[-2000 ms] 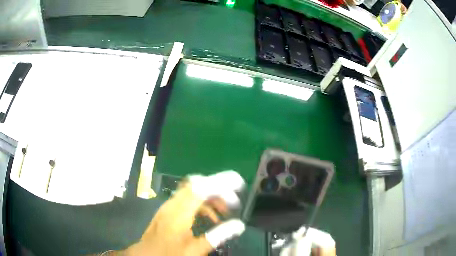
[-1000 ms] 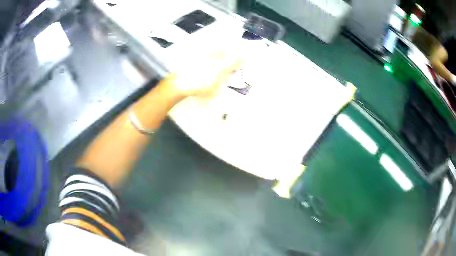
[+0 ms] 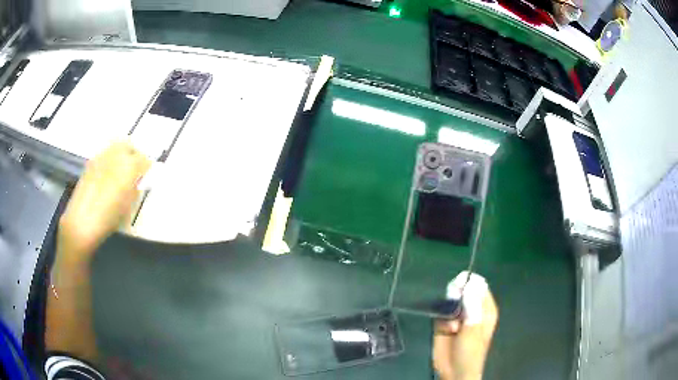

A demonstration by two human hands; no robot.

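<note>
My right hand [image 3: 467, 326], with white finger cots, grips the lower end of a phone back cover [image 3: 446, 219], raised over the green bench; its camera rings point away from me and its lower part is see-through. Another clear phone cover [image 3: 338, 343] lies on the near mat. My left hand [image 3: 111, 189] is at the white platform's near edge, at the lower end of a third phone cover [image 3: 172, 104]. Glare and blur hide its fingertips, so I cannot tell if it grips that cover.
The white platform [image 3: 230, 148] bears more dark phone parts [image 3: 63, 93] at far left. Yellow tape [image 3: 277, 223] and a crinkled clear film [image 3: 338, 246] lie beside the glossy green plate [image 3: 364, 174]. A black tray [image 3: 498, 70] is at the back; a fixture [image 3: 587, 223] with a phone part is right.
The view has swung back right from the platform. My left hand has drawn towards the platform's near edge, beside a cover. My right hand, out of view one second ago, shows again with a cover.
</note>
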